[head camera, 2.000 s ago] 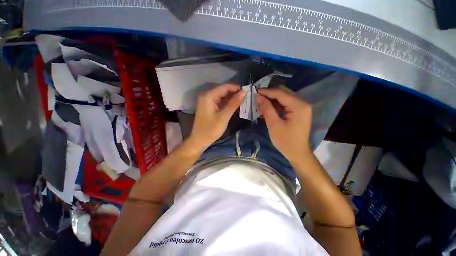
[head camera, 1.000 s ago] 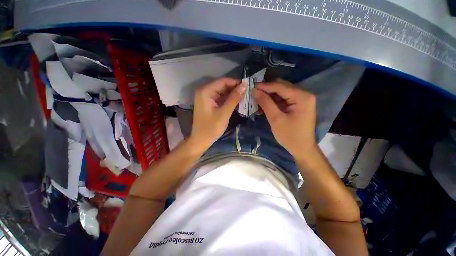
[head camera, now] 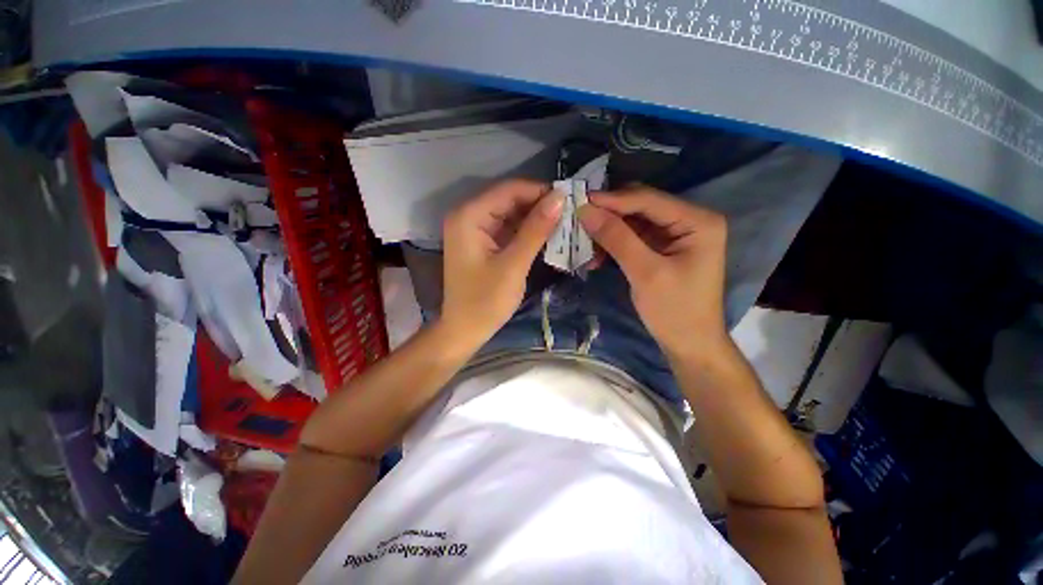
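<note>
A small pale cut piece with a dark line down its middle is held upright over the lap, below the table edge. My left hand pinches its left side between thumb and fingertips. My right hand pinches its right side the same way. Larger pale and dark cut pieces lie on the lap behind and to the left of my left hand. The fingers hide parts of the small piece's edges.
The grey table edge with its white-scaled ruler crosses the top. A red slotted crate full of grey-white pieces stands at left. Pale box-like items and a blue slotted container are at lower right.
The view has shifted slightly, so the table edge sits higher. Both hands stay at the small piece; my right fingertips have shifted slightly on it.
</note>
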